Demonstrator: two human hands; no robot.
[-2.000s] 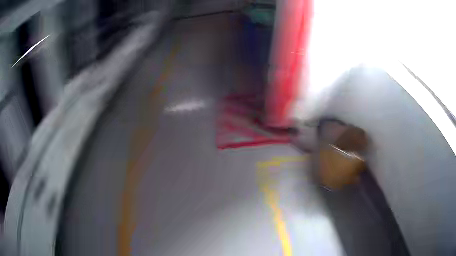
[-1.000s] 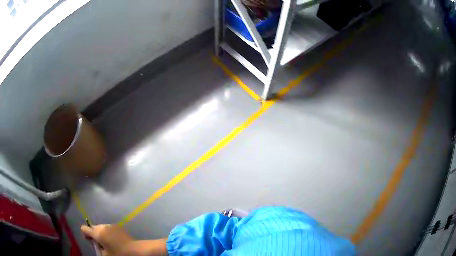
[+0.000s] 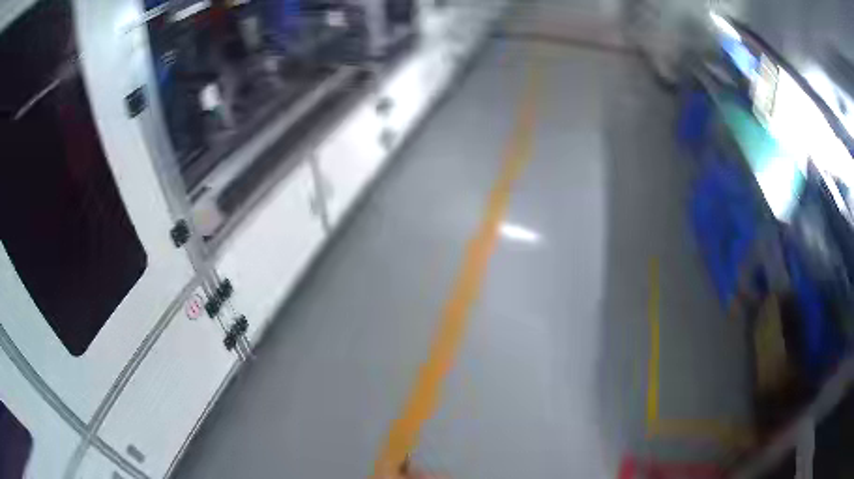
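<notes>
A small blurred bit of a hand, seemingly my right hand [image 3: 407, 471], shows at the bottom edge with a small dark tip above it. The rest of that hand is cut off, so its grip cannot be seen. My left hand is out of the picture. No paper is visible. Nearest on the left stands a white machine enclosure [image 3: 272, 271] with a long dark window [image 3: 70, 196], black hinges or fittings, and a small round red-and-white mark.
A grey floor aisle [image 3: 384, 281] with an orange line [image 3: 459, 299] runs ahead beside the machine. On the right are a yellow floor line [image 3: 655, 346], blurred blue shapes [image 3: 721, 224], a bright bench-like surface [image 3: 773, 173] and a red edge [image 3: 669, 468] at the bottom.
The view has swung left from the wall, tan bin and white-framed rack to the aisle and machine. The blue sleeve has left the picture, and only a bit of hand remains at the bottom.
</notes>
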